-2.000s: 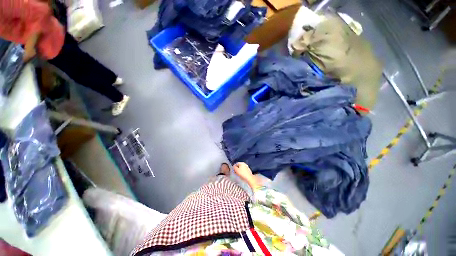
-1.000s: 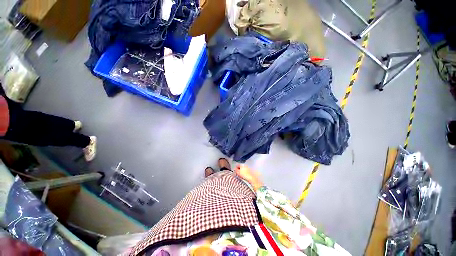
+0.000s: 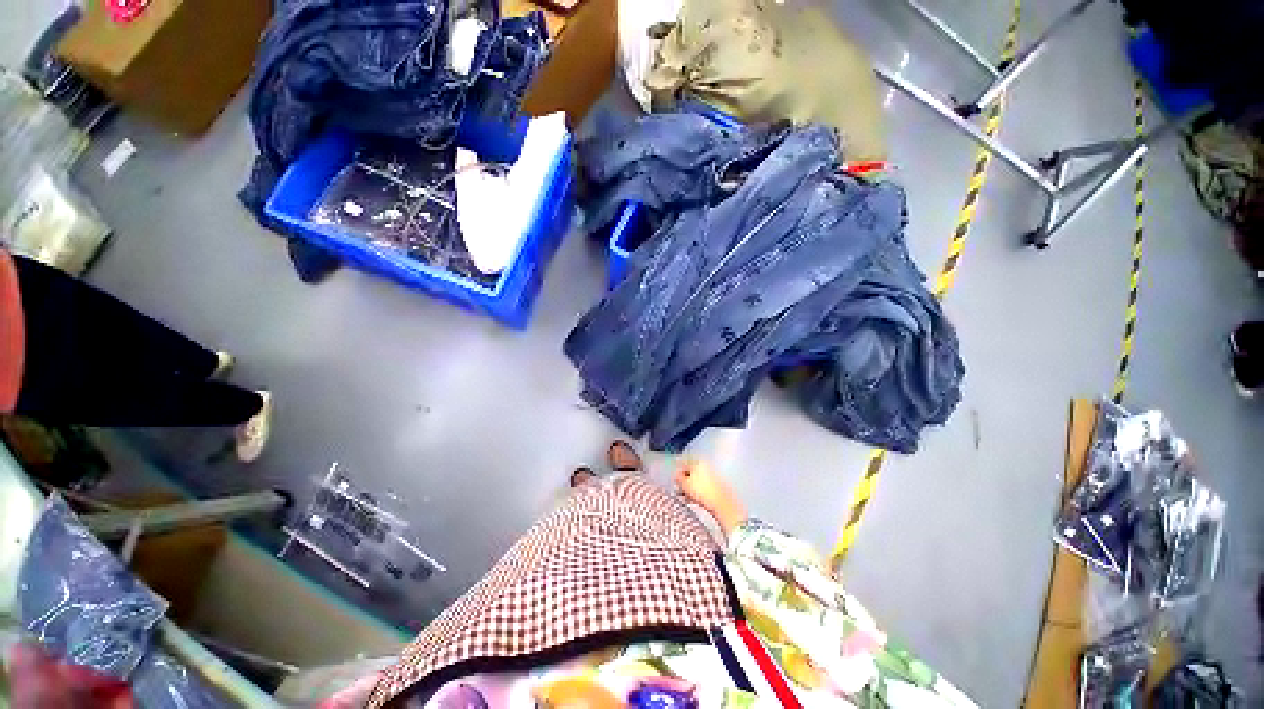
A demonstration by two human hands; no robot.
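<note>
A loose heap of blue denim garments (image 3: 756,298) lies on the floor in front of me, partly over a blue crate. My right hand (image 3: 710,496) hangs beside my checked apron, small in the picture; its fingers are too small to read and nothing shows clearly in it. My left hand is not clearly seen; only a blurred pinkish patch shows at the bottom edge left of the apron. A second blue crate (image 3: 520,284) holds clear-wrapped dark goods and a white piece, with more denim heaped behind it.
A bulging woven sack (image 3: 769,63) lies behind the heap. A metal rack base (image 3: 970,125) stands upper right. Bagged garments (image 3: 1144,513) lie on flat cardboard at right. A person's legs (image 3: 118,346) and a table with bagged garments (image 3: 83,582) are at left.
The view has turned right, so crates and denim heap sit further left and the bagged garments at right have come into view. My right hand has shifted slightly outward from the apron.
</note>
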